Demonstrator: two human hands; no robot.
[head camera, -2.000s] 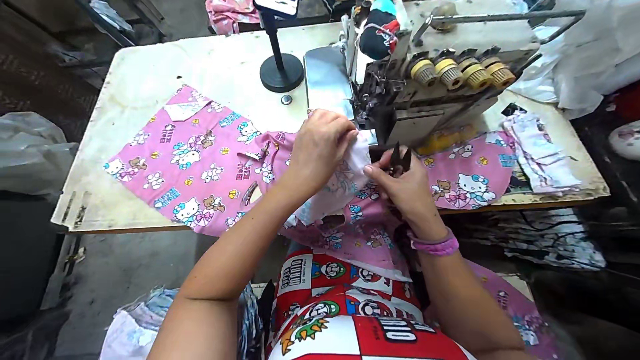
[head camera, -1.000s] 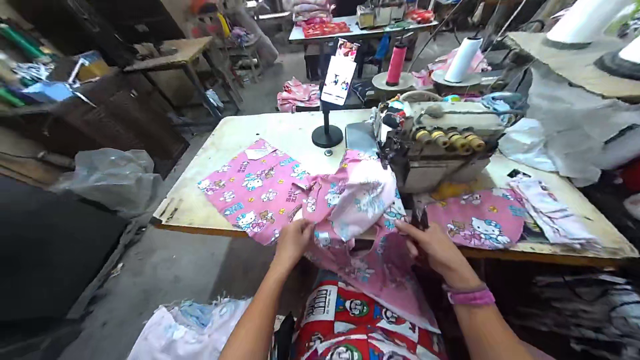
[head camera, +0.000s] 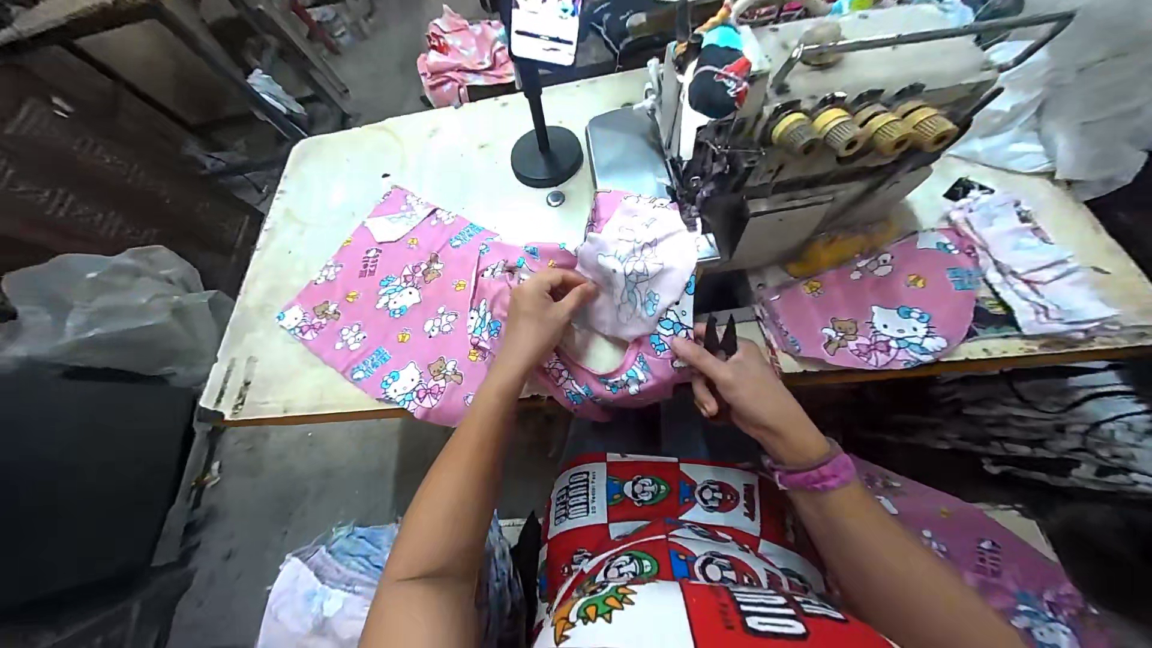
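My left hand (head camera: 543, 315) pinches the edge of a pink cartoon-print fabric piece (head camera: 630, 261), whose pale wrong side faces up in front of the overlock sewing machine (head camera: 810, 180). On the right, my right hand (head camera: 742, 382) has dark thread snips (head camera: 721, 337) tucked in it, their blades pointing away from me, and its fingertips touch the piece's right edge. The upper end of that fabric reaches the machine's presser foot area; the needle is too small to make out. A flat pink printed panel (head camera: 387, 306) spreads to the left, partly under the gathered part.
A phone stand with a round black base (head camera: 546, 157) stands behind the fabric. Another pink printed piece (head camera: 877, 310) and folded pale fabric (head camera: 1035, 261) lie on the table's right side. The table's front edge (head camera: 315, 416) runs before my lap.
The fabric, raised and bunched between my hands a second ago, now lies flatter, near the machine's foot. The view has tilted down and come closer.
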